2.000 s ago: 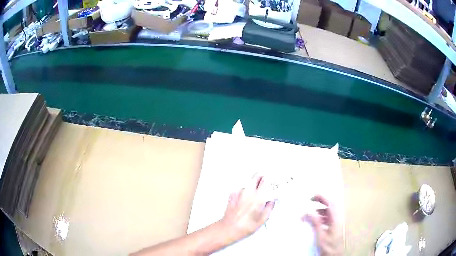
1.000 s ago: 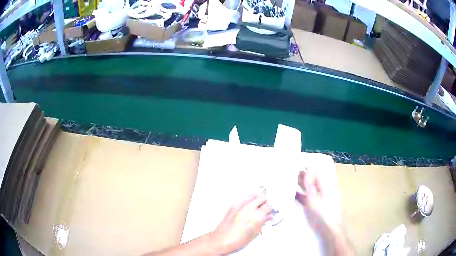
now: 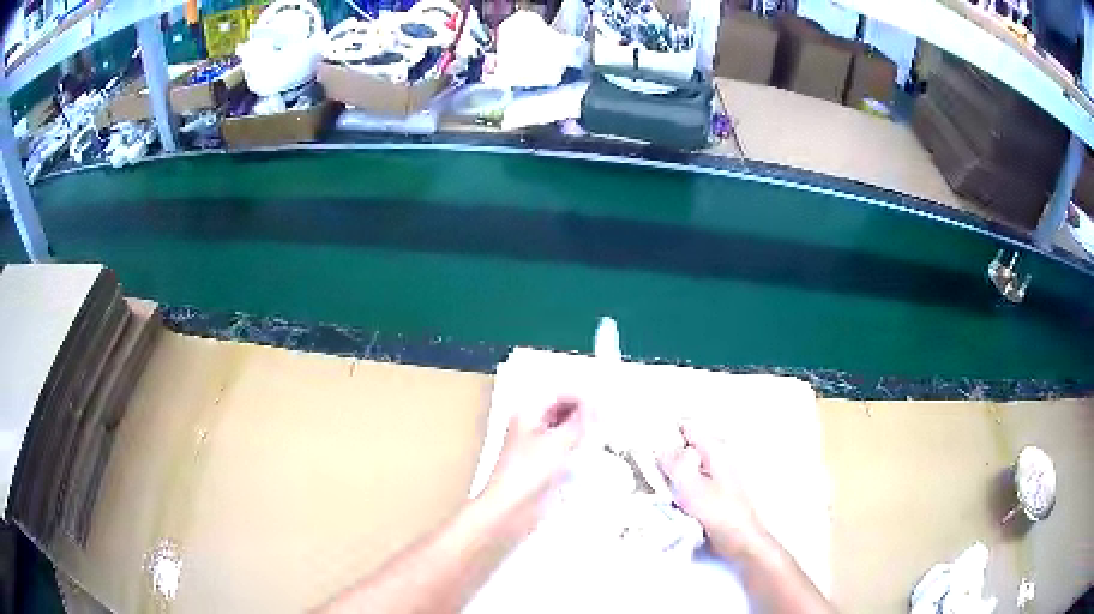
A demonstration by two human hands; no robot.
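Note:
A stack of white wrapping sheets lies in front of me, washed out by glare. My left hand is over its left part with curled fingers; glare hides whether they grip anything. My right hand is to the right, its fingers pinching a raised fold of the top sheet. Between and below the hands, a small grey, shiny piece shows partly among white folds. I cannot tell its full shape. A narrow white sheet corner sticks up at the stack's back edge.
A round footed metal piece and crumpled white wrap lie at the bench's right. Flat cardboard sheets are piled at left. Another metal piece lies on the green conveyor belt. Shelving with boxed parts stands behind.
My left hand has moved up and left, and my right hand down and slightly left. The sheet flap raised near my right hand has come down over the middle.

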